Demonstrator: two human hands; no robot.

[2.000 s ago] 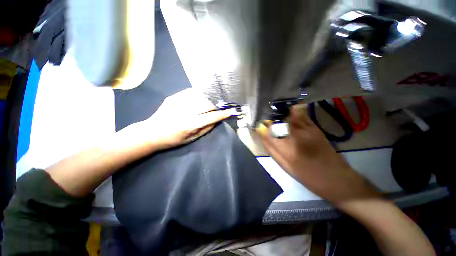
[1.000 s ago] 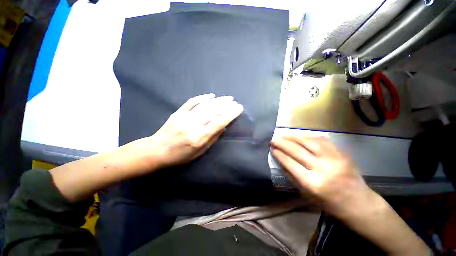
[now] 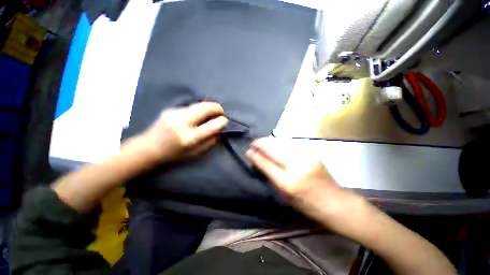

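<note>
A large dark garment panel (image 3: 231, 59) lies on the white table left of the needle area, its lower part hanging over the front edge. My left hand (image 3: 188, 131) is blurred and pinches the cloth near the panel's middle, fingers closed on it. My right hand (image 3: 290, 169) grips the cloth just below and right of it. Between the hands a dark fold or narrow opening (image 3: 235, 130) shows in the cloth; what lies inside it cannot be told.
The pale machine head (image 3: 354, 27) stands at upper right over its tan bed (image 3: 344, 110). Scissors with red (image 3: 438, 102) and dark blue loops rest on the bed. Dark pieces lie at the table's far left. A yellow bin (image 3: 113, 225) is below the table.
The panel first lay under the machine head, then moved out to the left. Since then both hands have come together at its middle, and the right hand has moved left onto the cloth.
</note>
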